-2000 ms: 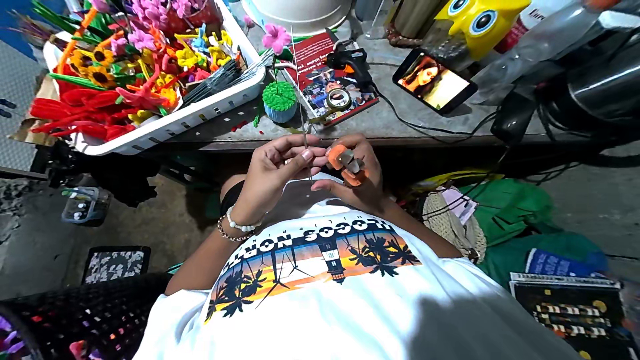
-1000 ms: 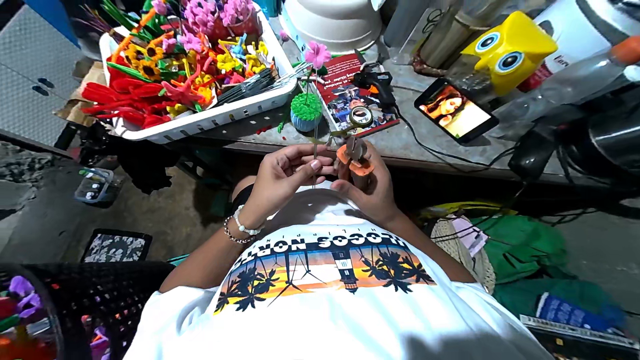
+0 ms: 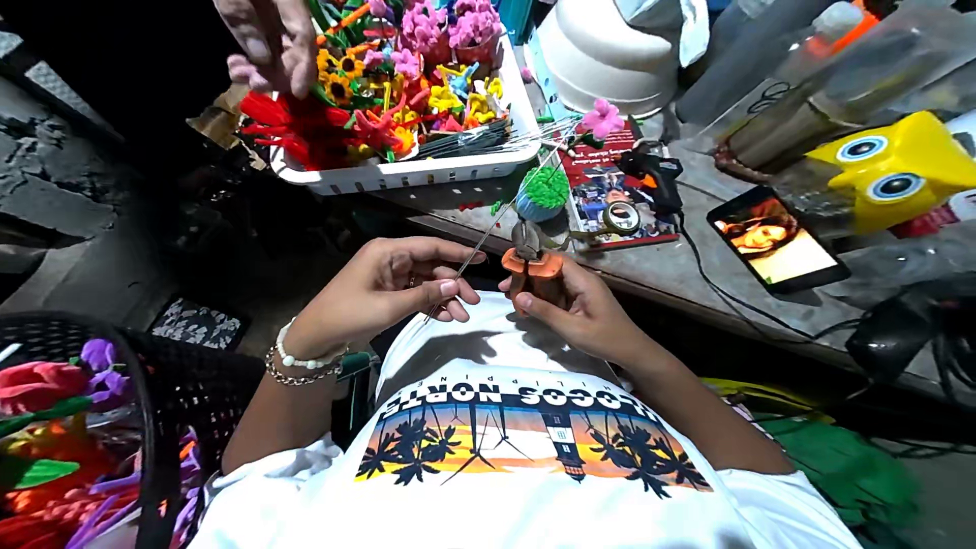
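Note:
My left hand [image 3: 404, 282] pinches thin wire stems [image 3: 480, 242] between thumb and fingers. The stems slant up to the right, toward a pink fuzzy flower [image 3: 602, 119] above the table. In my right hand [image 3: 572, 305] are pliers with orange handles [image 3: 532, 265], their metal jaws pointing up, just right of the wires. Beyond the jaws stands a small round container topped with green fuzzy material [image 3: 547, 187]. A roll of tape [image 3: 621, 218] lies on a red printed sheet [image 3: 602, 164], beside a black glue gun [image 3: 653, 171].
A white plastic tray [image 3: 404, 177] holds fuzzy flowers and wires; another person's hand [image 3: 278, 46] reaches over it. On the table are a lit phone [image 3: 776, 238], a yellow owl-like item [image 3: 900, 171], a white rounded object [image 3: 606, 57] and cables. A black basket [image 3: 145, 427] of flowers stands lower left.
Another person's hand has come in over the tray at the upper left. My left hand still holds the wires and my right hand the pliers.

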